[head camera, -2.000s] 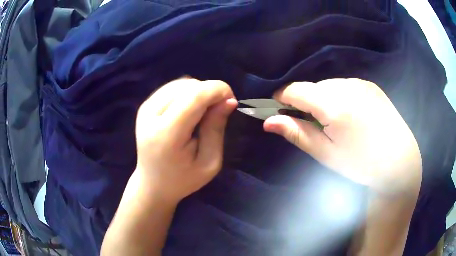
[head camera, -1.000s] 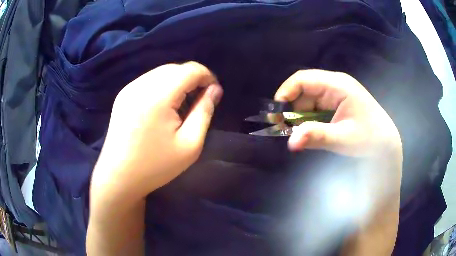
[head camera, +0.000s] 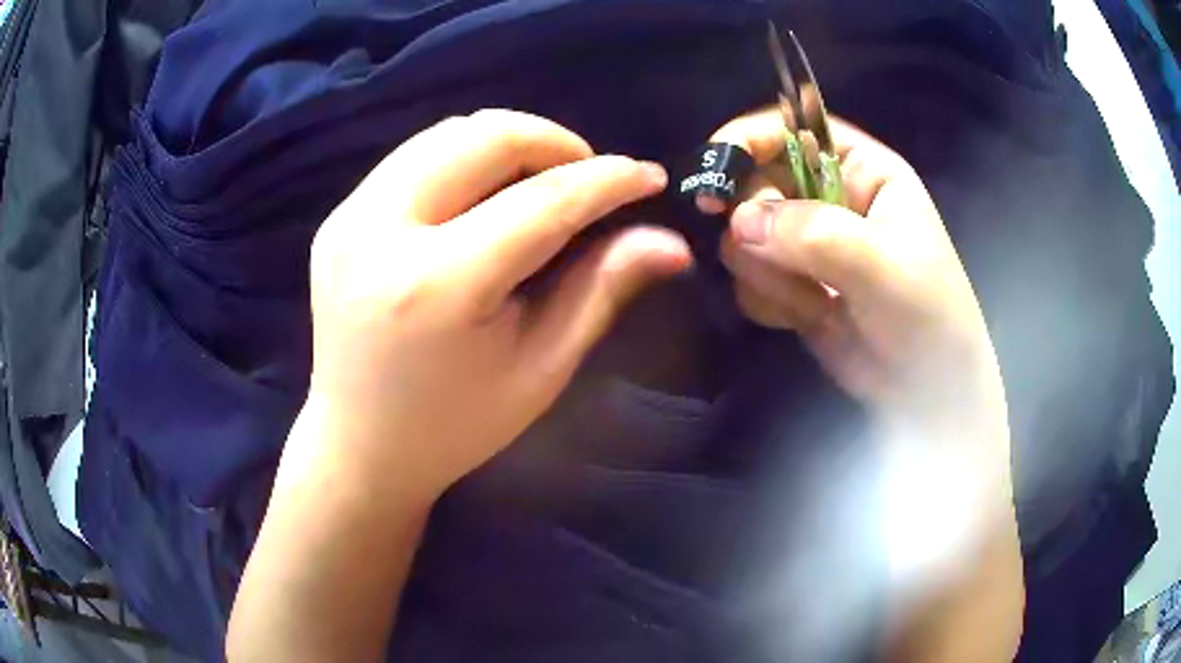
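A navy garment (head camera: 622, 479) lies spread in folds under both hands. A small black size label (head camera: 715, 174) with white print and an "S" shows at my right fingertips. My right hand (head camera: 855, 246) pinches the label between thumb and fingers, and also holds the thread snips (head camera: 806, 123), green-handled, blades pointing up and away. My left hand (head camera: 479, 272) is just left of the label, thumb and index finger apart, with nothing visible between them. Whether a fine thread is there cannot be told.
Grey garments (head camera: 49, 233) hang in a pile along the left edge. The white table edge (head camera: 1124, 143) shows at the right. A bright glare blurs the lower right of the view.
The snips have swung from pointing left to pointing up. The label has come into view at my right fingertips. My left hand has moved right and its fingertips have parted.
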